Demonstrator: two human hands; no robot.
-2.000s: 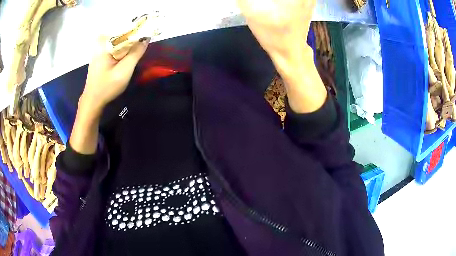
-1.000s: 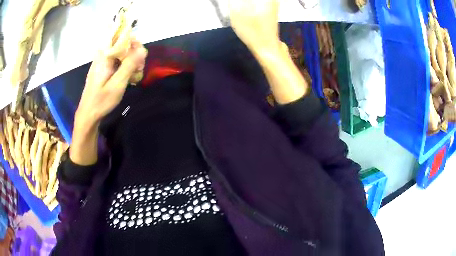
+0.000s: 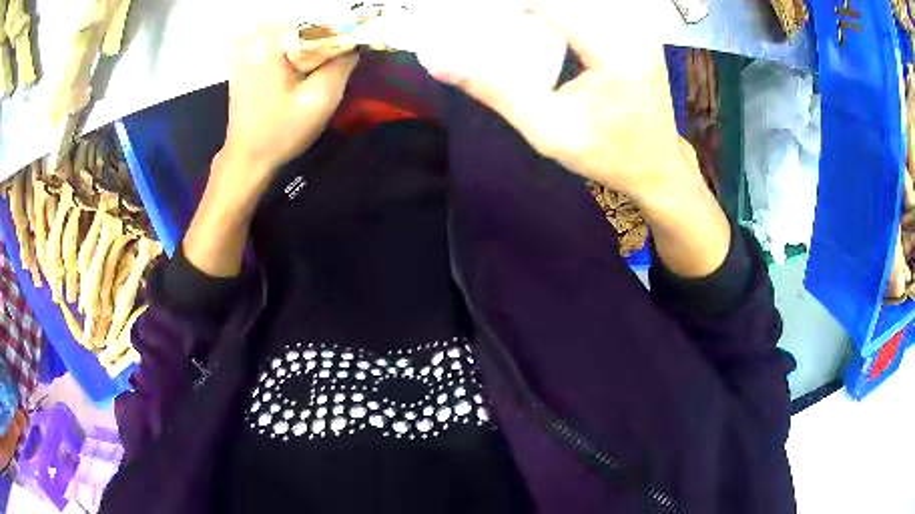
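Observation:
My left hand is at the table edge at the upper left of centre, its fingers closed on a small tan part. The part's far end is washed out by glare, with thin dark marks near the top edge of the picture. My right hand is at the upper right of centre, palm side partly in view, its fingers reaching left towards the part. Its fingertips are overexposed, so whether it touches or holds anything cannot be told.
The pale table carries long tan limb pieces at left. A blue bin of tan limbs is lower left. At right are brown plates, a clear bag in a green bin and a deep blue bin.
The view has shifted, so surroundings sit further right. My left hand has turned the tan part from upright to nearly level. My right hand has turned, its fingers now reaching towards the left hand.

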